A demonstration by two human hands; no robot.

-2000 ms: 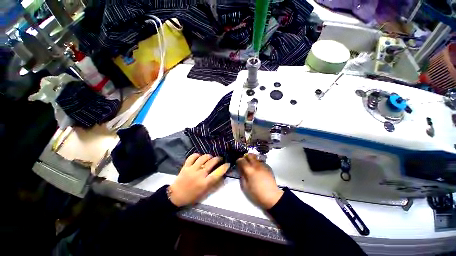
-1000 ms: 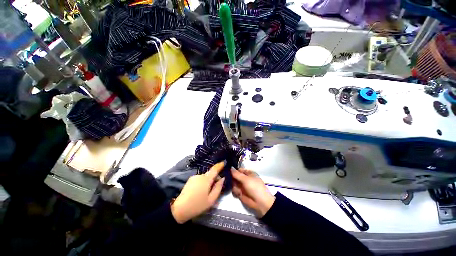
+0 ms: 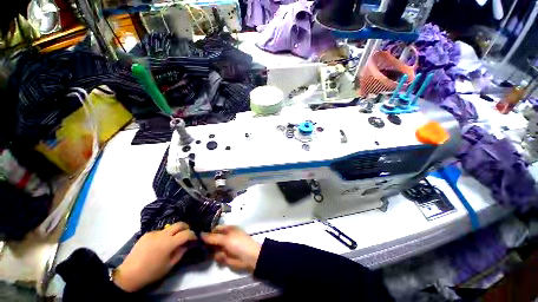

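Observation:
The dark striped fabric (image 3: 171,213) lies bunched at the needle end of the white sewing machine (image 3: 265,147). My left hand (image 3: 154,255) holds the fabric from the left, fingers on its front part. My right hand (image 3: 233,246) pinches the fabric edge just right of it, in front of the presser foot area (image 3: 221,194). The fingertips are close together and partly hidden in dark cloth. A plain black fabric part (image 3: 82,270) lies left of my left wrist. The needle itself cannot be made out.
Black thread snips (image 3: 341,235) lie right of my right hand. A yellow bag (image 3: 85,133) with white cord is at the left rear. A green-handled tool (image 3: 151,88) stands at the machine's left end. A tape roll (image 3: 266,99) is behind the head. Purple pieces (image 3: 492,159) lie right.
The view has swung right, showing the machine's right end and more purple pieces. Both hands stay close together at the bunched striped fabric in front of the needle area.

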